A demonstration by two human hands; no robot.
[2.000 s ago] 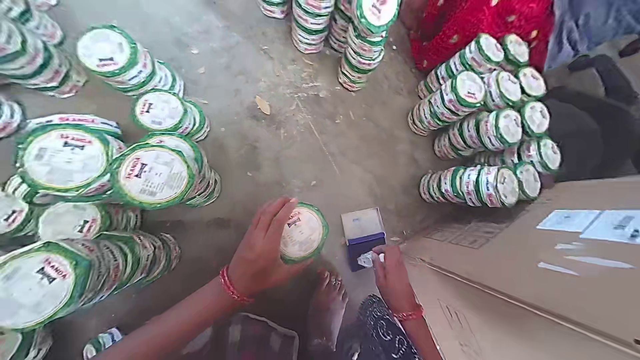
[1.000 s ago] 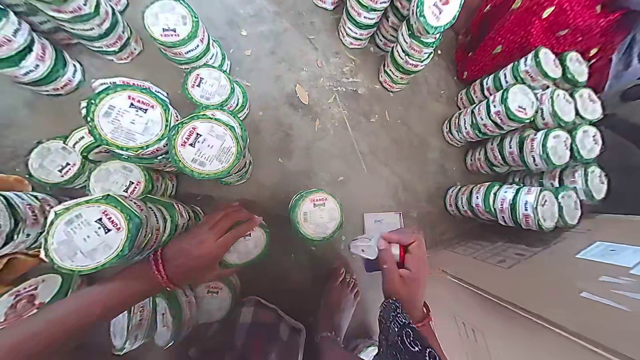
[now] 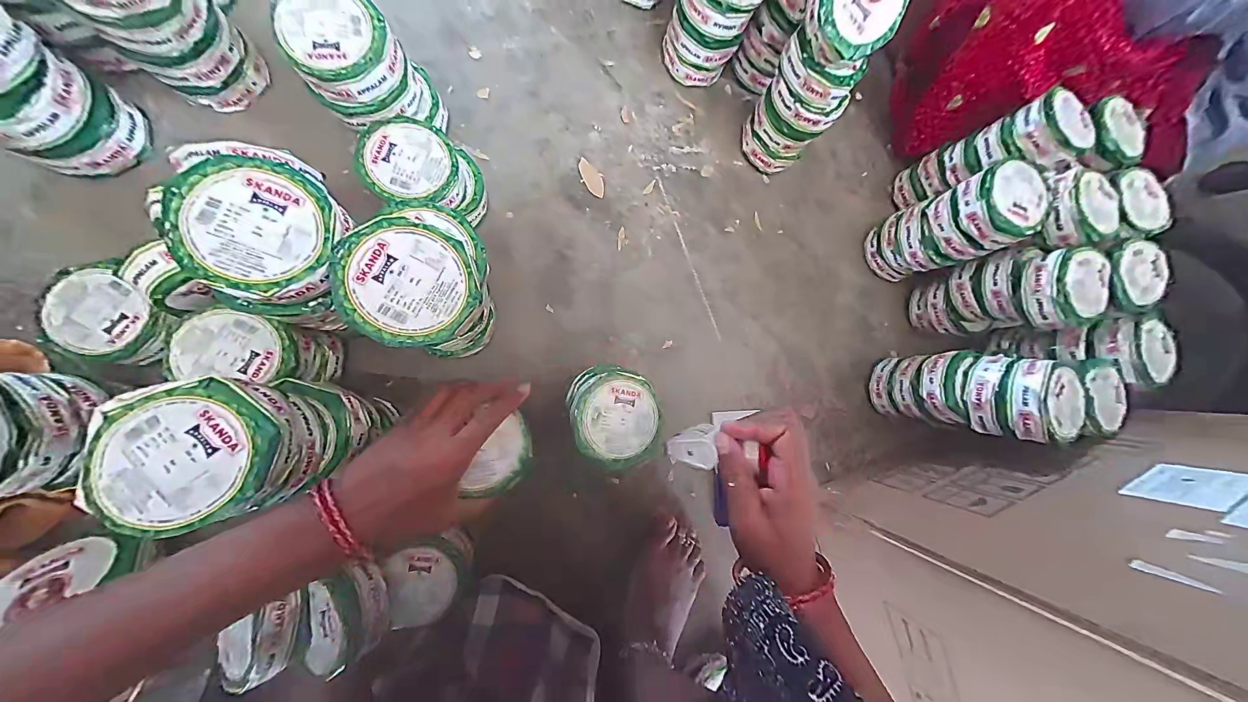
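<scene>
My left hand [image 3: 424, 468] lies over a round green-and-white appalam packet [image 3: 495, 456], fingers stretched toward its upper edge; whether it grips the packet is hidden. To the right another round packet [image 3: 617, 417] rests on the floor, label up, between my hands. My right hand [image 3: 770, 478] is closed on a whitish, partly clear hand-held tool with a red part [image 3: 694, 447], its kind unclear. Beneath that hand, a small blue and white box [image 3: 721, 499] shows in part.
Stacks of packets [image 3: 253, 224] crowd the left side. Leaning packet rolls [image 3: 975, 395] stand at right, beside a large cardboard box [image 3: 975, 546]. More stacks [image 3: 809, 88] stand at the top, near red cloth [image 3: 975, 68]. A bare foot [image 3: 668, 585] is between my arms.
Two seconds ago my left hand held a packet near the middle; it has since moved left to another packet, leaving one on the floor. My right hand has risen from the blue box with the tool.
</scene>
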